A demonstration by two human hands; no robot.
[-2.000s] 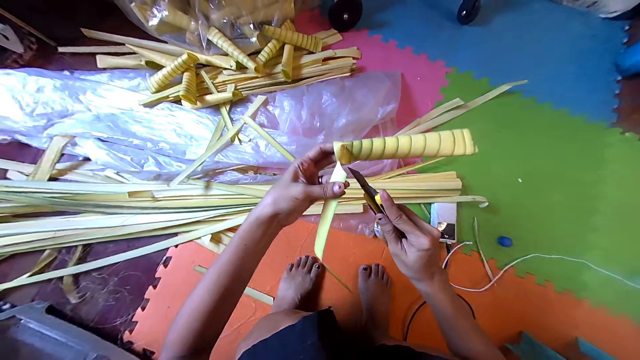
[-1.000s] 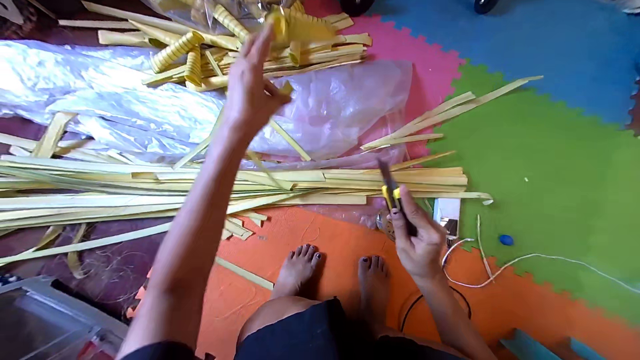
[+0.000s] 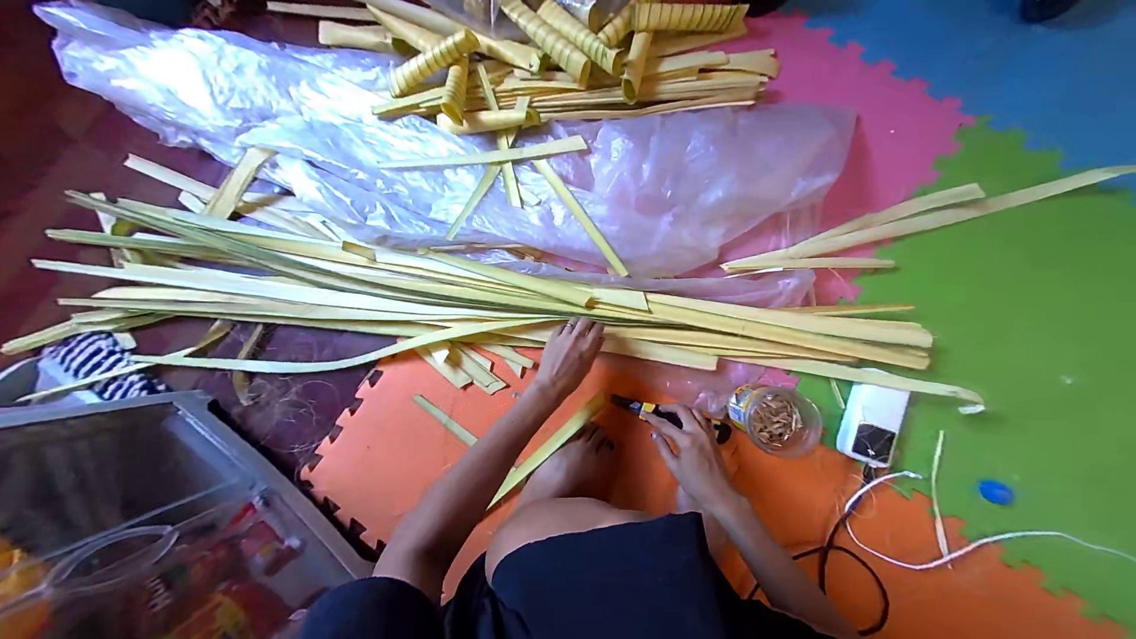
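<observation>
My left hand (image 3: 570, 359) touches the lower edge of a long bundle of pale leaf strips (image 3: 781, 330); whether its fingers grip one is unclear. Under my right hand (image 3: 692, 453), on the orange foam mat, lies a black and yellow utility knife (image 3: 652, 411), with my fingers at its handle; I cannot tell if they hold it. A cut strip (image 3: 550, 451) slants between my arms, over my foot. Right of the knife stands a clear jar (image 3: 781, 421) of small brown pieces. Ribbed rolled leaf pieces (image 3: 550, 40) lie on a pile of strips at the top.
A crumpled clear plastic sheet (image 3: 674, 186) lies beyond the bundle. A white power adapter (image 3: 874, 422), cords (image 3: 967, 555) and a blue cap-like object (image 3: 996, 492) are at the right. A plastic drawer unit (image 3: 213, 515) stands at the lower left. More strips (image 3: 923, 217) lie at the right.
The wrapped leaf roll, held in my left hand two seconds ago, has left it; that hand reached to the far pile and came back to the bundle. My right hand has lowered the knife to the mat.
</observation>
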